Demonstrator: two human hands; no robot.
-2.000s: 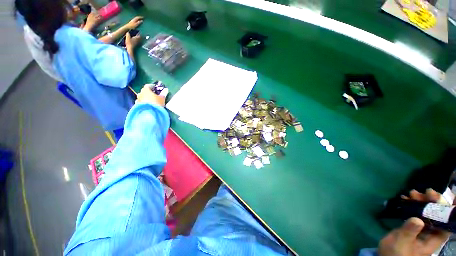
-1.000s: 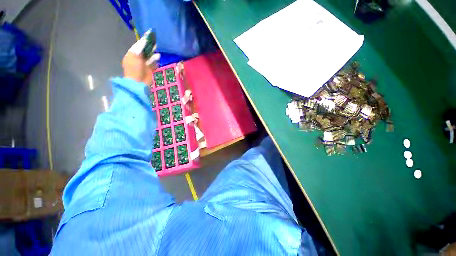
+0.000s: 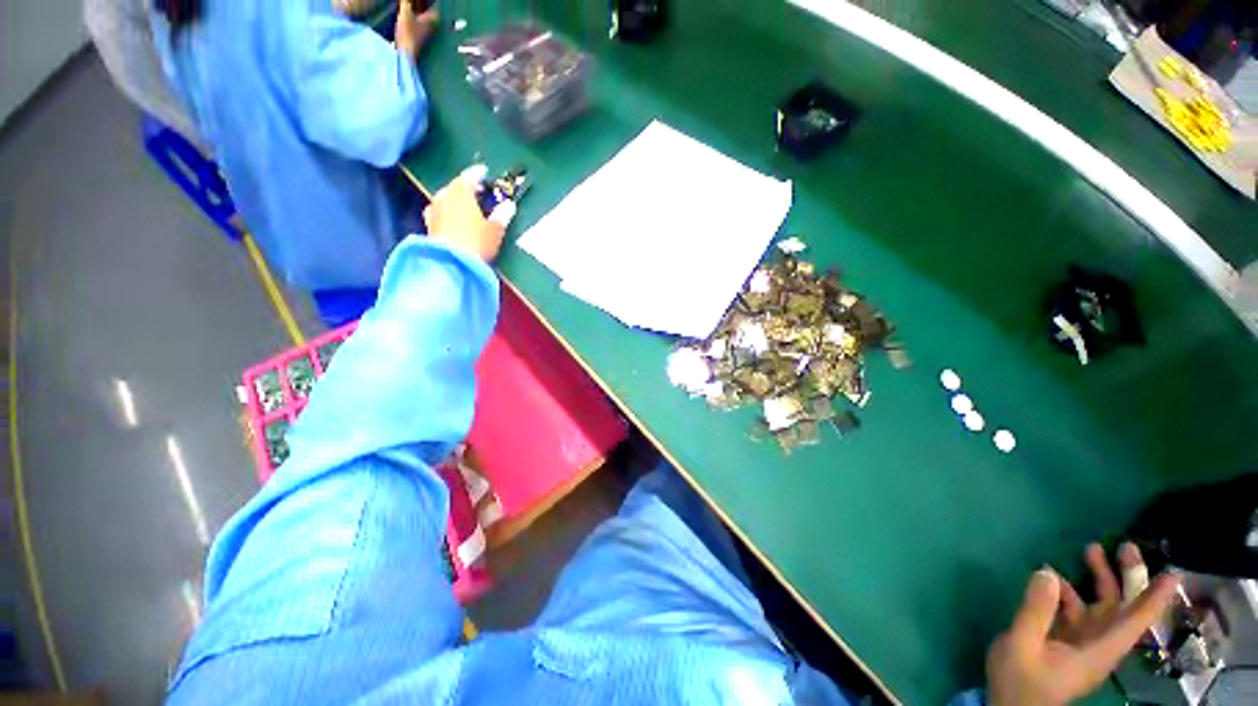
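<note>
My left hand (image 3: 469,217), with white finger cots, holds a small circuit board (image 3: 508,188) over the bench edge at upper left, beside the white paper sheets (image 3: 662,228). My right hand (image 3: 1080,632) is at lower right, palm up, fingers spread and empty. A black object (image 3: 1204,524), partly cut off by the right edge, lies just beyond its fingertips. A pile of small silver-brown metal plates (image 3: 800,352) lies mid-bench. Four round white pieces are to its right. A pink tray (image 3: 345,335) with green boards is below the bench edge, partly hidden by my left sleeve.
Black housings stand along the bench, at the back (image 3: 814,122) and right (image 3: 1093,312). A clear plastic box (image 3: 528,80) with parts is at upper left, near a person in a blue smock (image 3: 297,138). A pink-red surface (image 3: 538,414) lies below the bench edge. A pale curved rail crosses behind.
My left hand has moved with the board from over the floor beside the pink tray to the bench edge. My right hand, earlier holding the black screwdriver, is now open. The view has shifted.
</note>
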